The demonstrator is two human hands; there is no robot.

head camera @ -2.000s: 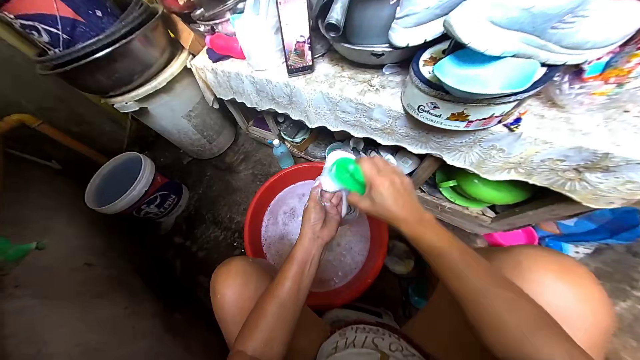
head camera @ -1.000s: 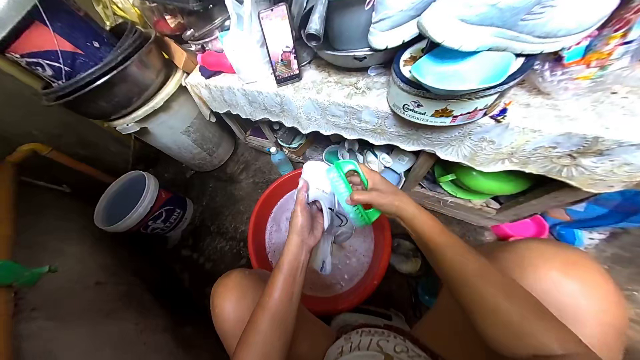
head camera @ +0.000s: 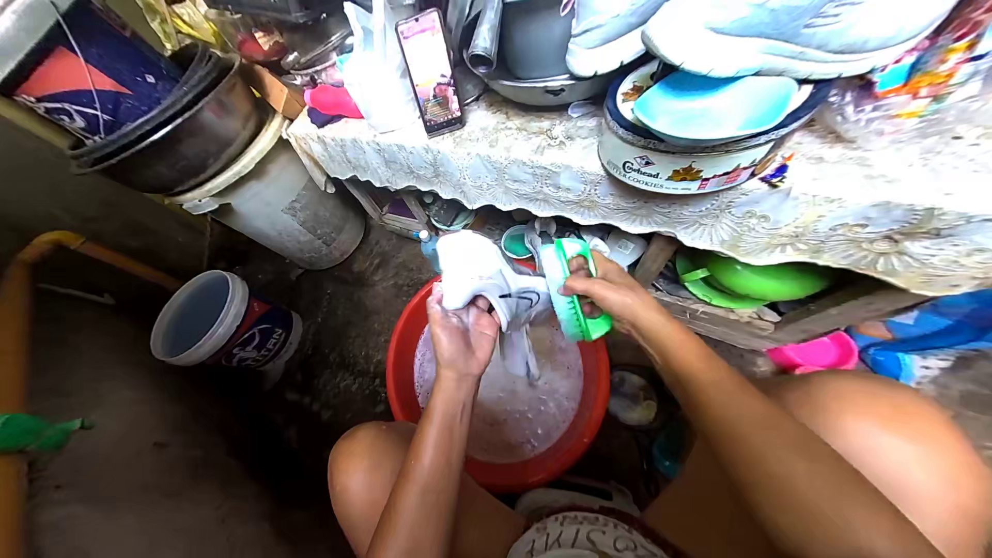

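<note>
My left hand [head camera: 463, 333] grips a wet white sneaker [head camera: 473, 267] with a dark swoosh, its fingers partly inside the opening. In my right hand [head camera: 601, 287] is a green-handled scrub brush [head camera: 572, 291], its pale bristles turned left against or close beside the shoe; whether they touch is unclear. Both hands are above a red plastic basin [head camera: 399, 372] of sudsy water [head camera: 527, 411]. A pale strip, perhaps the shoe's tongue or lace, hangs from the shoe over the water.
Ahead stands a table with a lace-patterned cover [head camera: 542, 170], bearing a smartphone [head camera: 430, 74], a cookie tin [head camera: 674, 167] and pale sneakers [head camera: 721, 43]. A paint bucket [head camera: 225, 318] and a large white bucket [head camera: 310, 217] stand left. A green basin [head camera: 767, 279] lies under the table; a pink plastic item [head camera: 814, 353] is right.
The sneaker has turned in my left hand, showing its side and opening more. My right hand with the brush has moved from over the shoe to its right side.
</note>
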